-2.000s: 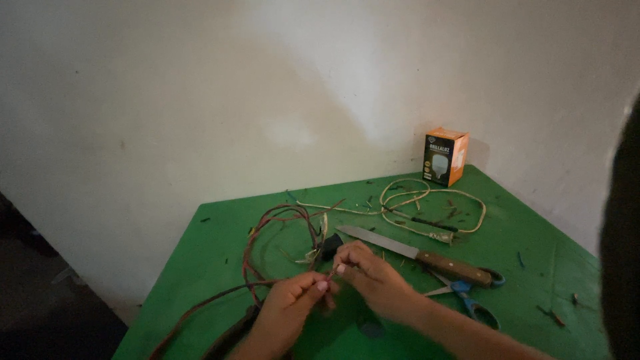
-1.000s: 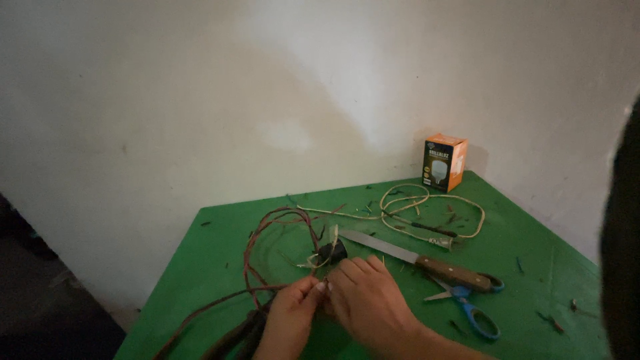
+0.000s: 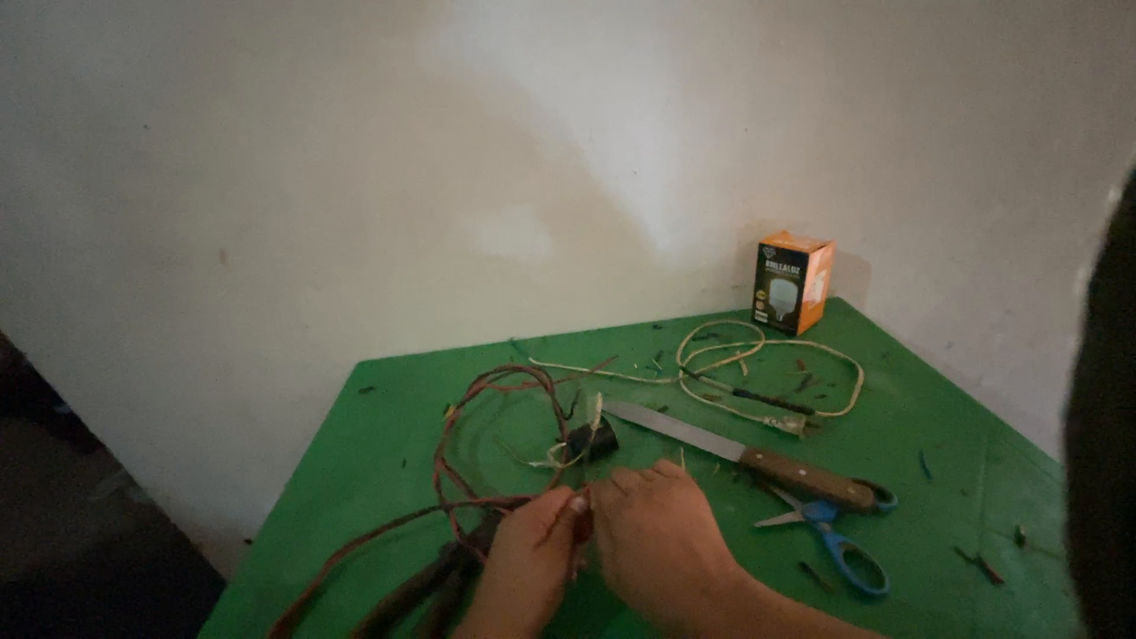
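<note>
My left hand (image 3: 532, 555) pinches a reddish electrical wire (image 3: 444, 508) between thumb and finger, low in the middle of the view. Against its fingertips is my right hand (image 3: 661, 532), its fingers curled at the same spot; what they grip is hidden. Just beyond the hands lies a black cylindrical lamp socket (image 3: 593, 439) with a pale wire (image 3: 557, 457) beside it. Loops of reddish wire (image 3: 441, 444) rise behind my left hand. A knife with a wooden handle (image 3: 803, 477) lies right of my right hand, partly over blue-handled scissors (image 3: 830, 524).
The green table (image 3: 390, 399) stands against a pale wall (image 3: 266, 222). A light bulb box (image 3: 792, 282) is at its far corner. In front of it lies a coiled pale cord with a plug (image 3: 785, 424). Wire scraps (image 3: 981, 565) are scattered at right. Dark tool handles (image 3: 413, 590) lie near my left hand.
My right hand has turned from an extended pinch to a curled pose, back of the hand up, close against my left fingertips. The knife and scissors have stayed in place.
</note>
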